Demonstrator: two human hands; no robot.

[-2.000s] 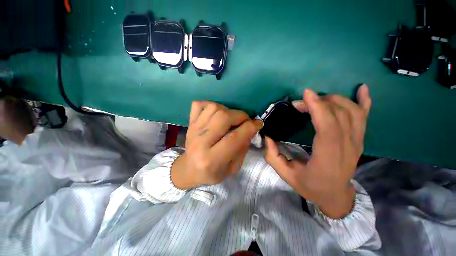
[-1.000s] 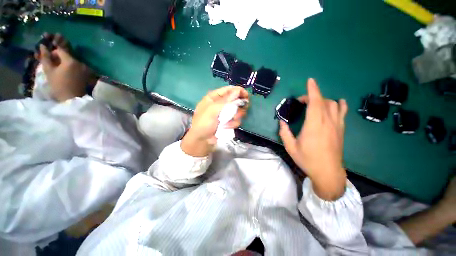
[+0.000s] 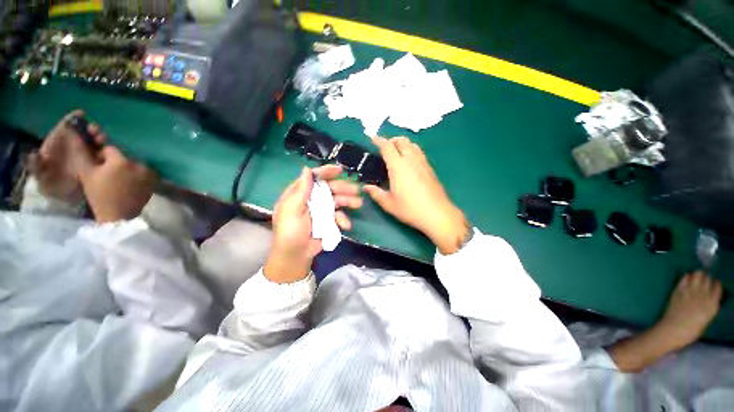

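My left hand [image 3: 302, 221] holds a folded white wiping cloth [image 3: 323, 216] against its palm and fingers, with some fingers spread, just in front of the bench edge. My right hand [image 3: 414, 189] is palm down over the mat, with a black watch head [image 3: 373, 168] between thumb and fingers at the right end of the row. The row of watch heads [image 3: 320, 146] runs up and left from it, close together; my hand partly covers the end one. A loose group of watch heads [image 3: 579, 222] lies to the right on the green mat.
White wipe sheets [image 3: 418, 98] lie behind the row. A dark box [image 3: 245, 76] with a black cable [image 3: 240, 173] is at back left. Crumpled wrappings [image 3: 624, 121] and a dark bag [image 3: 700, 129] are at right. Other people's hands [image 3: 117, 181] show at both sides.
The view has turned to show more bench. My right hand has moved left, bringing the watch head to the row's right end. My left hand still holds the white cloth, now lower and more open.
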